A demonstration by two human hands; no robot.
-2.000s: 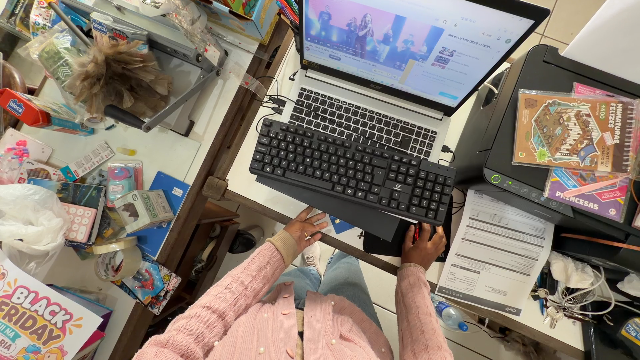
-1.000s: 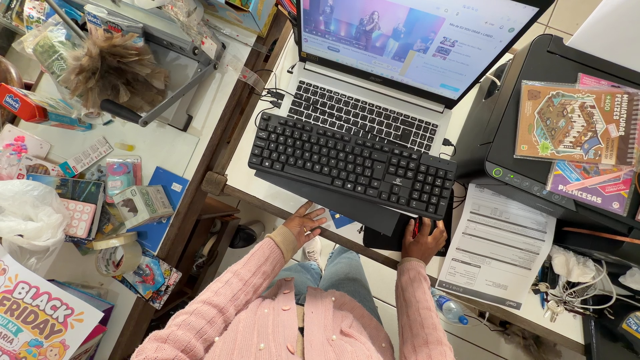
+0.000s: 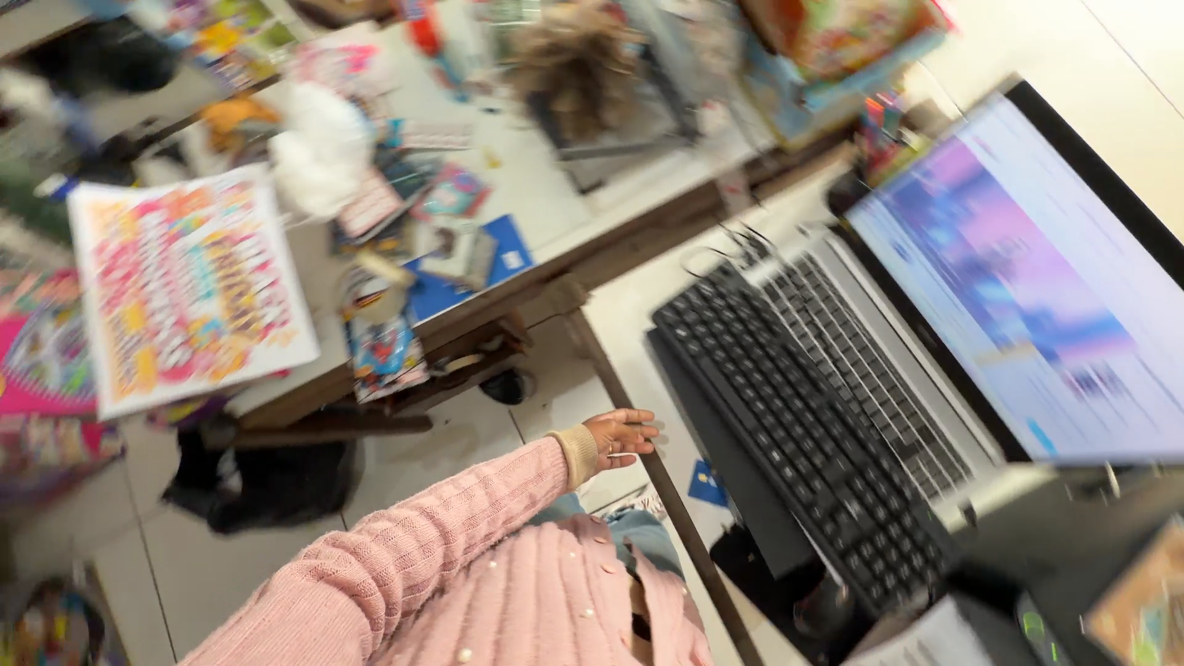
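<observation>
My left hand [image 3: 622, 438], in a pink knitted sleeve with a beige cuff, rests at the edge of the white desk with its fingers apart and nothing in them. Right of it lies a black keyboard [image 3: 805, 444], set in front of an open laptop [image 3: 888, 379] whose lit screen [image 3: 1027, 287] is blurred. A small blue card [image 3: 708, 484] is on the desk between the hand and the keyboard. A black computer mouse [image 3: 821, 606] shows dimly near the desk edge below the keyboard. My right hand is out of view.
A second table [image 3: 564, 208] at the left holds a colourful printed sheet [image 3: 190, 291], a white plastic bag [image 3: 324, 153], a blue folder [image 3: 504, 254] and small packages. A black bag [image 3: 264, 472] is on the tiled floor under it. Part of a printer [image 3: 1027, 564] shows at lower right.
The view has swung strongly to the left and turned. My right hand, earlier on the mouse beside the keyboard, is no longer in view. My left hand stays at the desk edge.
</observation>
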